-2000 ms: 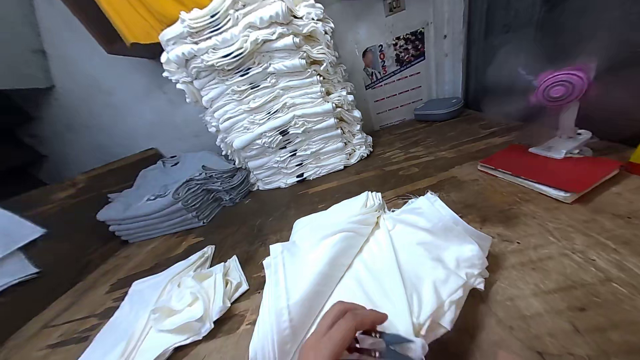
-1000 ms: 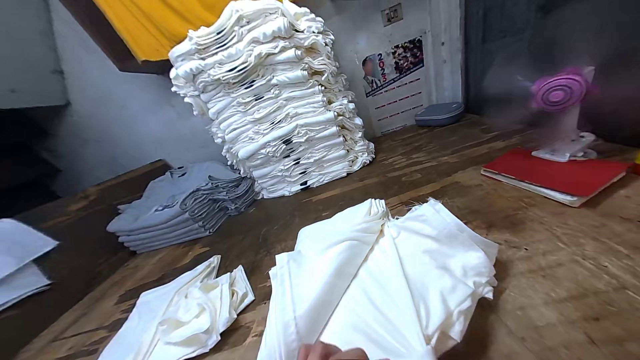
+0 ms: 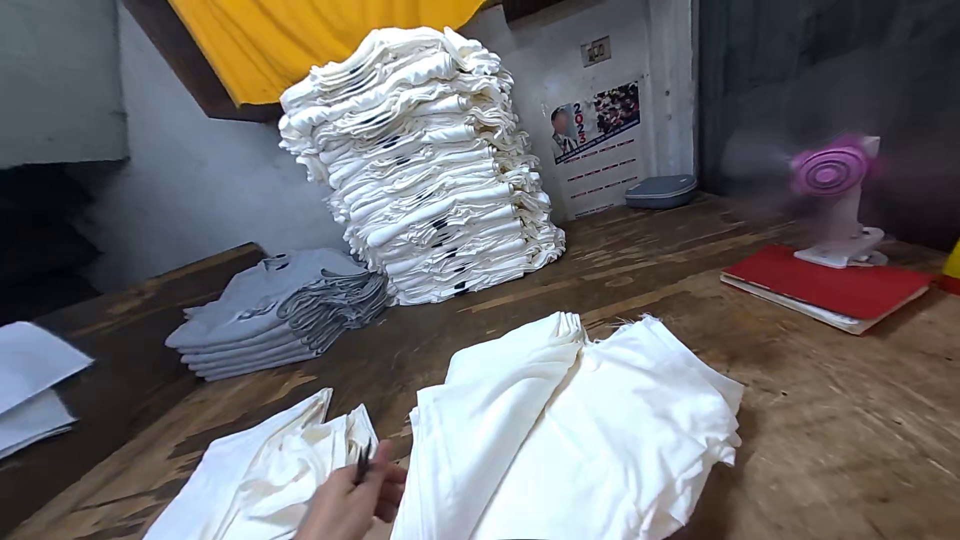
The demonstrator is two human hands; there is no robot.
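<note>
My left hand [image 3: 358,489] is at the bottom, left of centre, between two lots of white cloth. A small dark tool [image 3: 363,463], its kind unclear, is held at its thumb and fingers. The hand is by the right edge of the smaller folded white cloth [image 3: 274,469]. Just right of the hand lies a larger folded pile of white fabric [image 3: 570,442] with a frayed top edge. My right hand is not in view.
A tall stack of folded white garments [image 3: 427,172] stands behind, beside folded grey shirts [image 3: 255,322]. At right, a pink and white fan [image 3: 832,180] stands by a red notebook [image 3: 825,285]. A grey case [image 3: 660,192] sits near the wall; white pieces [image 3: 34,367] lie far left.
My left hand has moved left, from the front of the larger white pile to the gap beside the smaller cloth. The piles look unchanged.
</note>
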